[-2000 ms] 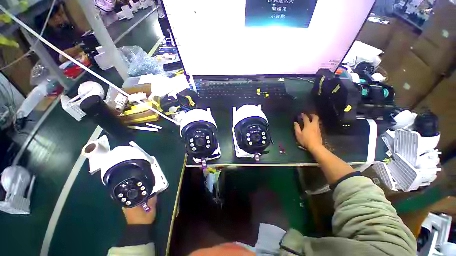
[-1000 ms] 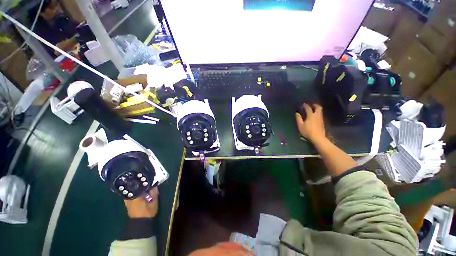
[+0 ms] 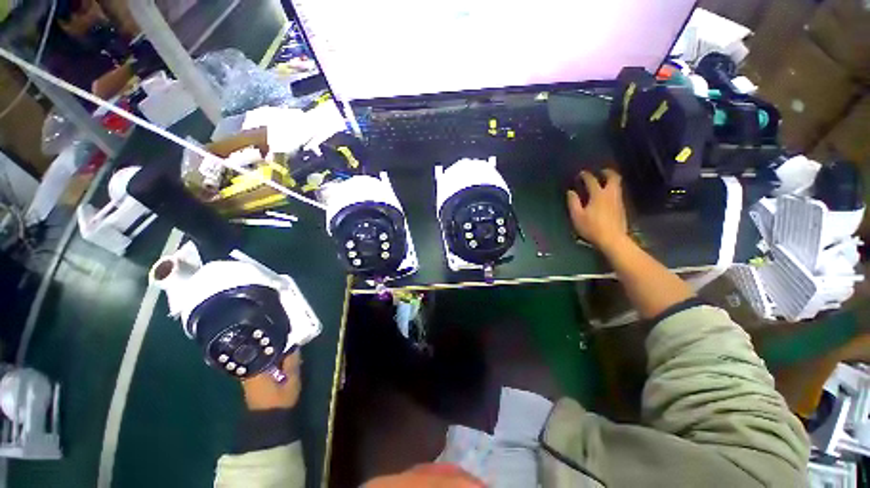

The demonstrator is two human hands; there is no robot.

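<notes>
Three white dome cameras with black balls and round lights stand in front of me: a left one [image 3: 238, 329], a middle one [image 3: 369, 229] and a right one [image 3: 477, 214]. My left hand [image 3: 274, 383] is at the underside of the left camera, its fingers mostly hidden by the ball. A small purple piece hangs below each ball. My right hand [image 3: 599, 208] rests over a small dark mouse [image 3: 584, 188] on the dark bench, fingers forward. The monitor [image 3: 496, 48] shows a white-pink screen.
A keyboard [image 3: 448, 124] lies below the monitor. Bulky black equipment [image 3: 663, 133] stands right of it. White ribbed housings [image 3: 797, 253] are stacked at the far right. An open parts box [image 3: 238, 172] is at the left. A person's arm [image 3: 119, 76] shows at the upper left.
The view has tilted down, so the scene sits higher and the dark window on the screen is out of frame. Both hands stay at the same places, at the left camera and the mouse.
</notes>
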